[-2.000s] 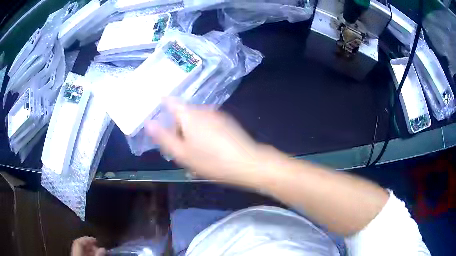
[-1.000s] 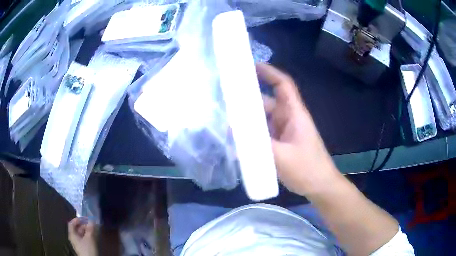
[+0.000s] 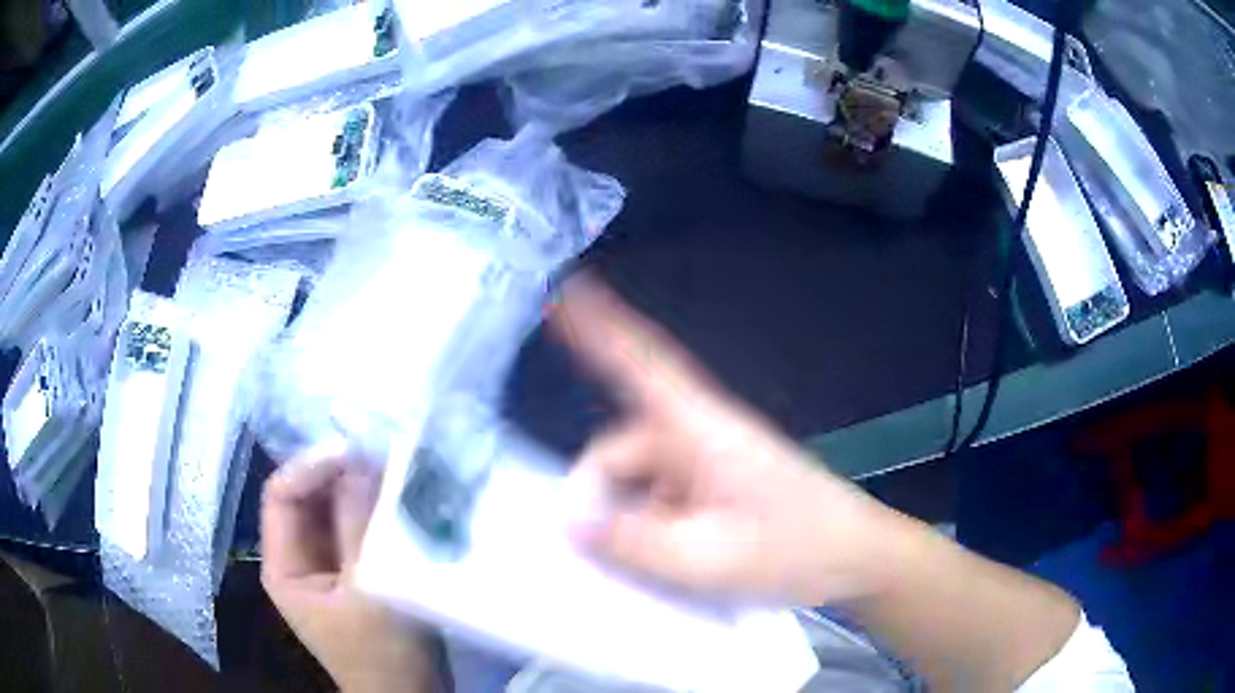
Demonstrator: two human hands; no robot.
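Note:
A white housing point(image 3: 542, 582) is tilted in the air at the lower centre, blurred, with a dark green circuit board at its left end. My left hand point(image 3: 322, 542) is closed on that end. My right hand point(image 3: 704, 501) is over the housing's middle, blurred, its thumb near the surface and index finger pointing up and away; its grip is unclear. Behind, another open housing point(image 3: 406, 291) with a circuit board lies on clear plastic bags point(image 3: 562, 196) on the black mat.
Bagged housings point(image 3: 68, 257) overlap at the left, and a bubble bag point(image 3: 210, 447) hangs over the bench edge. The screw feeder point(image 3: 867, 102) stands at the back, the green screwdriver point(image 3: 874, 14) above it. A black cord point(image 3: 1016, 257) crosses near housings point(image 3: 1063, 244) at the right.
My left hand has risen from below the bench edge to the housing. The housing has turned from upright to slanting and moved lower. My right hand moved with it, index finger now extended.

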